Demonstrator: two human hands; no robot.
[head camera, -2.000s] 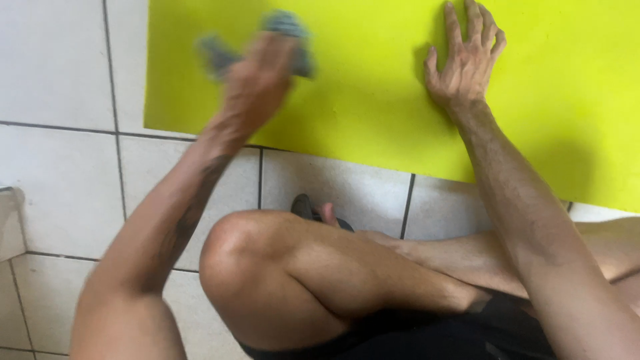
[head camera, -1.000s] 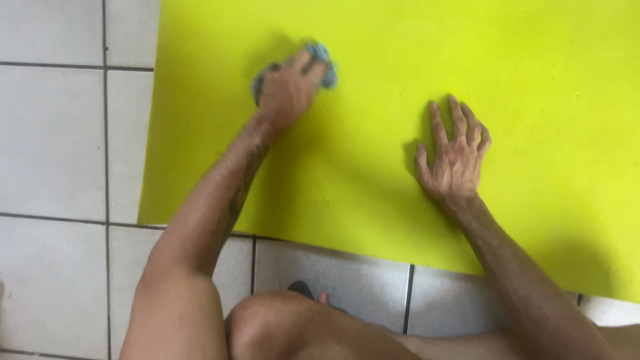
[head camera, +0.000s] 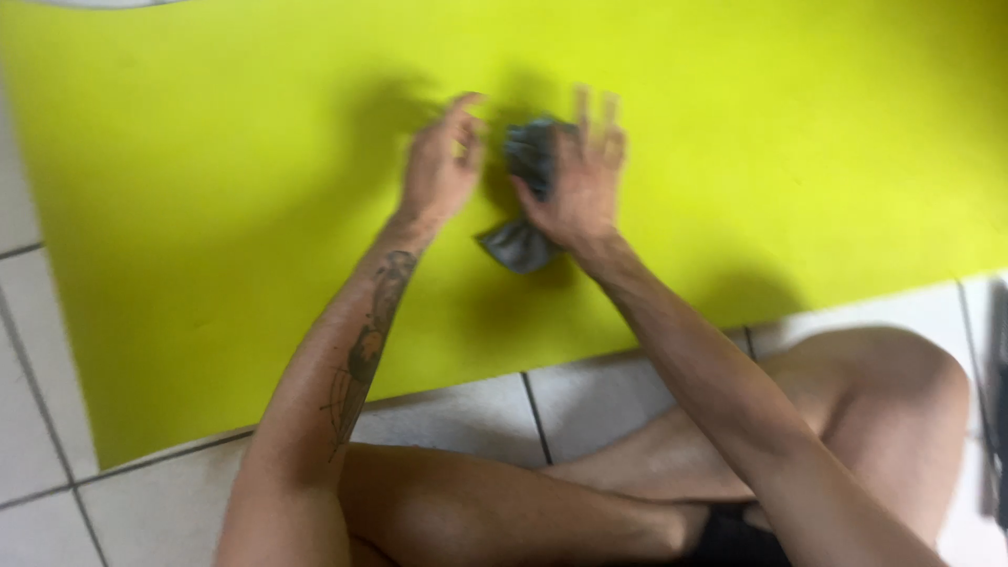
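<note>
A crumpled grey-blue cloth (head camera: 524, 248) is at my right hand (head camera: 583, 185), partly behind its thumb and palm, above the yellow sheet (head camera: 236, 276). My right hand's thumb lies across the cloth while its fingers point up the view, blurred. Just left of the cloth, my left hand (head camera: 443, 161) is held with curled fingers and nothing in it, a small gap from the cloth. Shadows of both hands fall on the sheet.
Pale floor tiles (head camera: 157, 504) with dark joints surround the sheet's near and left edges. My bent legs (head camera: 488, 512) are crossed along the near edge. A dark object (head camera: 998, 394) stands at the far right, cut by the frame.
The cloth was in my left hand and is now at my right hand. Both hands have come close together; my right hand was flat on the sheet. The view has turned.
</note>
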